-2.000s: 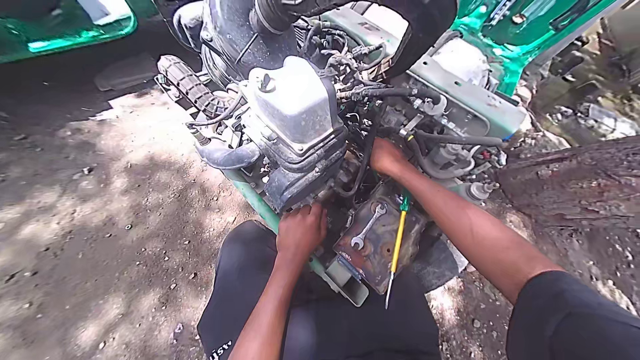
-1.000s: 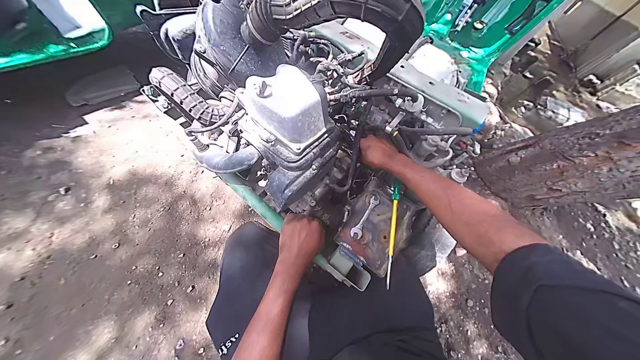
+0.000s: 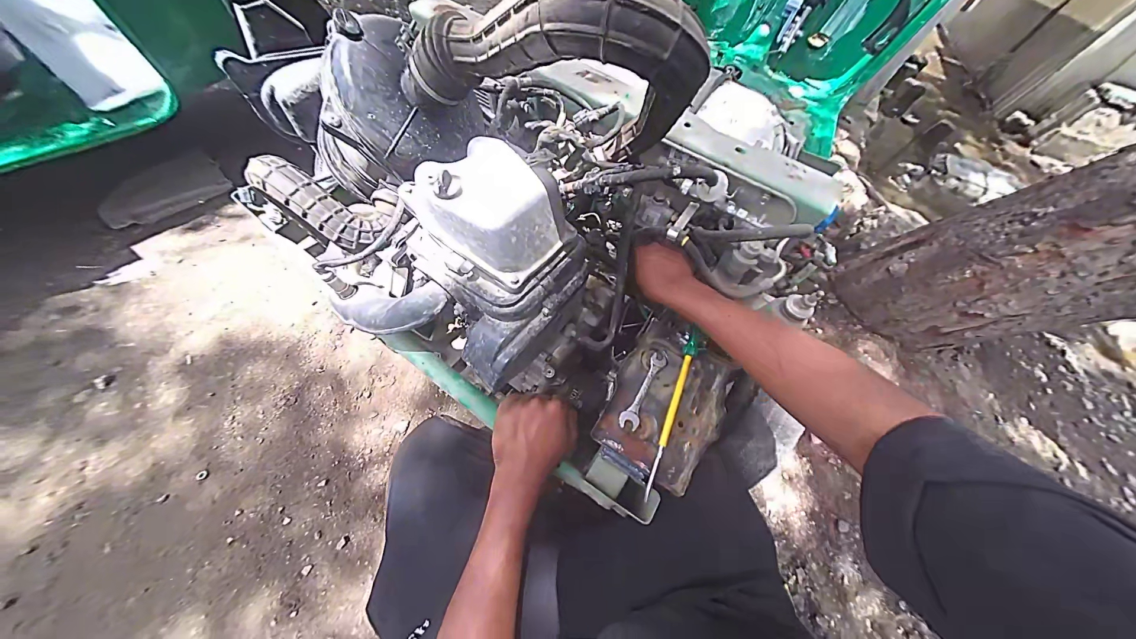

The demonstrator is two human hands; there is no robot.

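Note:
My left hand (image 3: 532, 430) is at the near side of the engine, below its dusty metal cover (image 3: 493, 204); its fingers are curled out of sight against the lower engine. My right hand (image 3: 661, 271) reaches in among black hoses on the engine's right side, and its fingertips are hidden. Whether either hand grips anything cannot be seen. Between my forearms, a double open-ended wrench (image 3: 642, 390) lies on a rusty metal plate (image 3: 701, 435). Beside it rests a screwdriver (image 3: 676, 399) with a yellow shaft sleeve and green handle, its tip pointing toward me.
A ribbed black air duct (image 3: 586, 31) arches over the engine's far side, near a round black canister (image 3: 364, 98). A green frame rail (image 3: 453, 386) runs along the near side. A thick log (image 3: 994, 257) lies at right, and green body panels (image 3: 80, 80) stand behind.

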